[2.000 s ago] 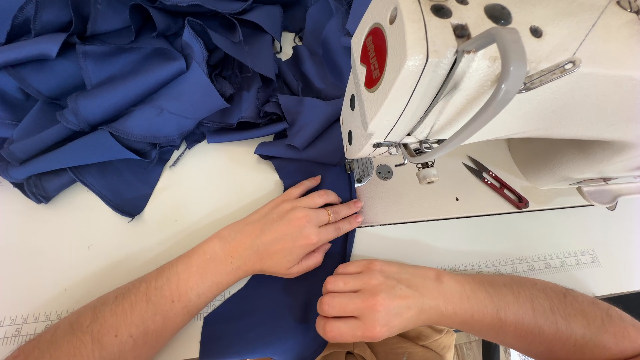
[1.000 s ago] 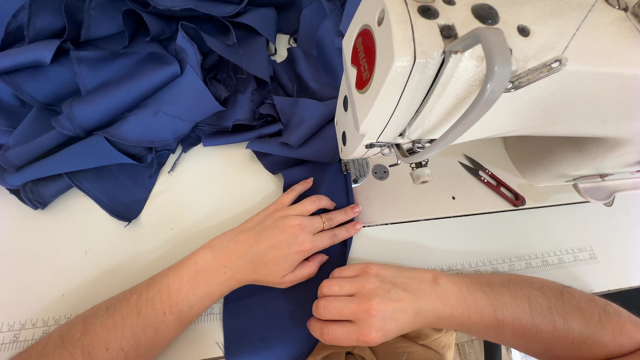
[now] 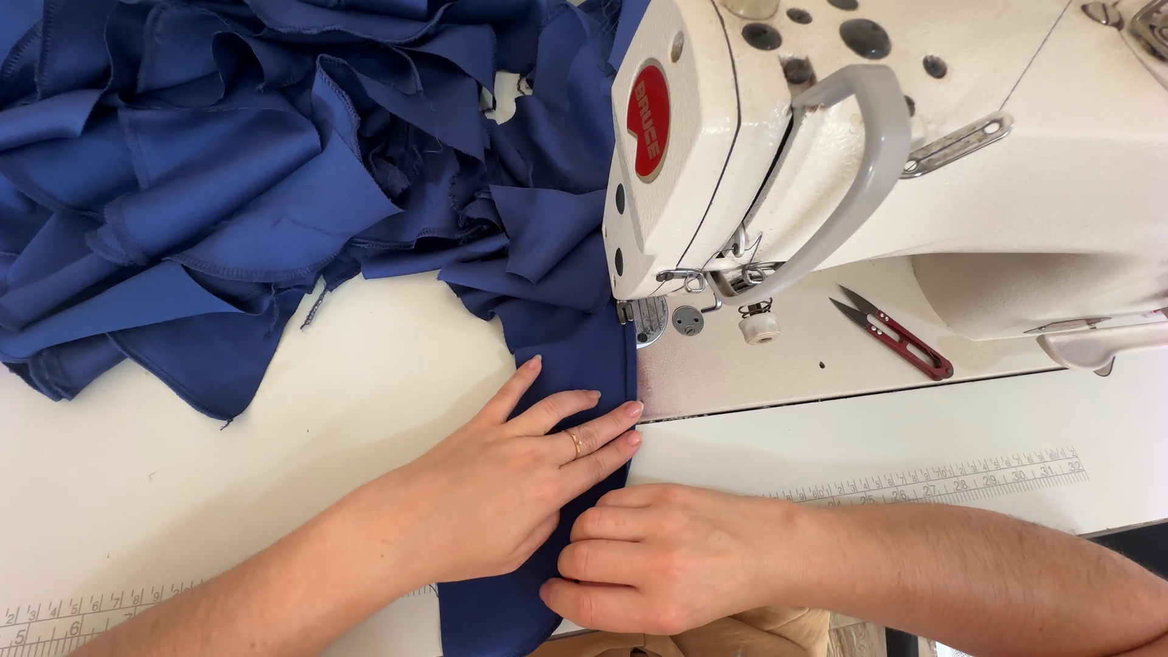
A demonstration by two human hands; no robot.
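Observation:
A strip of navy blue fabric [image 3: 570,342] runs from the pile down past the presser foot [image 3: 626,312] of a white Bruce sewing machine [image 3: 821,182]. My left hand [image 3: 511,465] lies spread on the strip just below the foot, fingertips at its right edge, a ring on one finger. Lower down, my right hand [image 3: 652,557] is curled with its fingers closed at the fabric's right edge; the fingertips and what they pinch are hidden. The needle cannot be made out.
Heaped blue fabric pieces [image 3: 210,182] cover the upper left of the white table [image 3: 274,474]. Red-handled thread snips [image 3: 894,333] lie on the machine bed, right of the foot. A printed ruler scale [image 3: 958,479] runs along the table near the front edge.
The lower end of the blue strip has shifted and changed shape below my hands. Both hands stay in nearly the same places beside the machine.

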